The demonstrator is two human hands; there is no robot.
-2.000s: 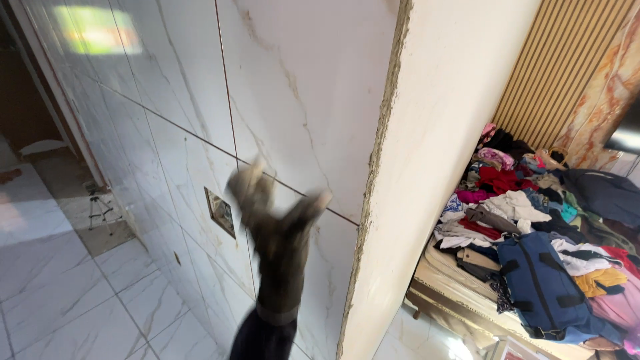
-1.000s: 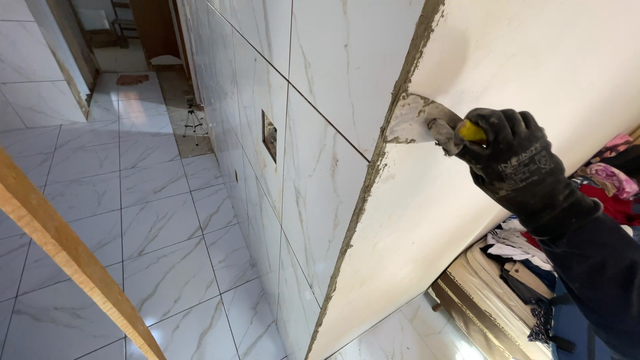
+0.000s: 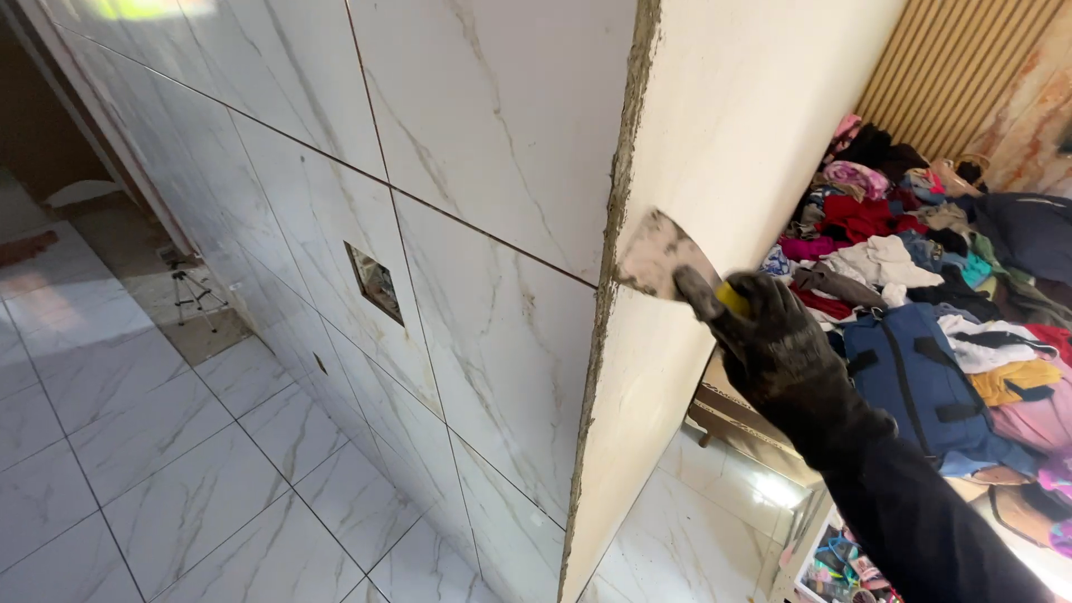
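Note:
My right hand (image 3: 775, 343), in a black glove, grips a putty knife (image 3: 666, 260) with a yellow handle, its index finger stretched toward the blade. The blade, smeared with grey mortar, lies against the painted wall face (image 3: 712, 126), its edge at the rough mortar strip (image 3: 624, 167) that runs down the wall's corner. Left of this strip, marble-look tiles (image 3: 502, 335) cover the other face, with a square cutout for an electrical box (image 3: 374, 283). My left hand is out of the picture.
Clothes (image 3: 871, 260) and a blue bag (image 3: 917, 385) are heaped on a bed at the right. Below them stands a container of small items (image 3: 846, 557). A small tripod (image 3: 194, 293) stands on the floor at the far left, beyond floor tiles (image 3: 184, 494).
A gloved hand was in front of the tiles two seconds ago. One second ago my right hand held the putty knife at the corner, as now. The view has swung since then.

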